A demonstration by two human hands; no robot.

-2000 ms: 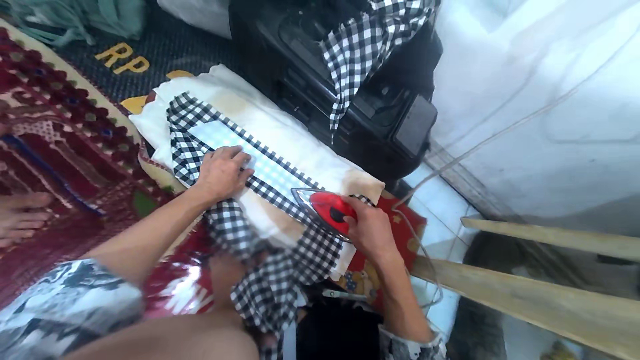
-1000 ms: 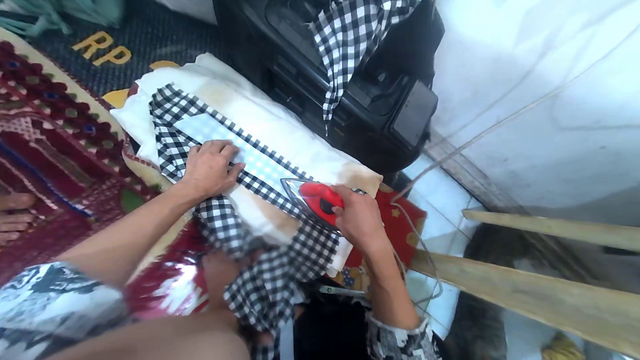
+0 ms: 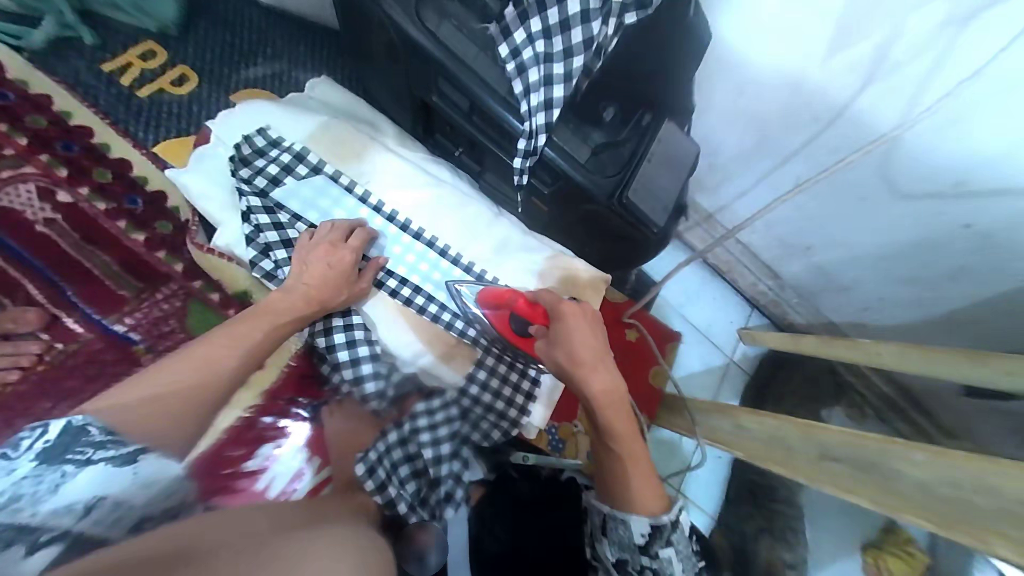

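A red electric iron [image 3: 500, 320] rests with its metal soleplate on the right end of a pale blue strip [image 3: 408, 254], its tip pointing up and left. My right hand [image 3: 572, 340] is closed round the iron's handle. Under the strip spreads black-and-white checked cloth [image 3: 344, 352], which hangs down toward my legs. My left hand [image 3: 332, 260] lies on the strip and the checked cloth, fingers slightly bent, pressing them flat. All of this lies on a white padded cloth [image 3: 416, 180] with brownish scorch marks.
Behind the pad stands a black printer-like machine [image 3: 472, 104] with another checked cloth piece [image 3: 552, 64] draped over it. A grey cord [image 3: 800, 200] runs along the white wall. Wooden bars [image 3: 840, 456] stand at right. A dark red patterned carpet [image 3: 88, 264] lies at left.
My right hand and the iron stay at nearly the same part of the strip. My left hand stays on the cloth. No other plain change shows.
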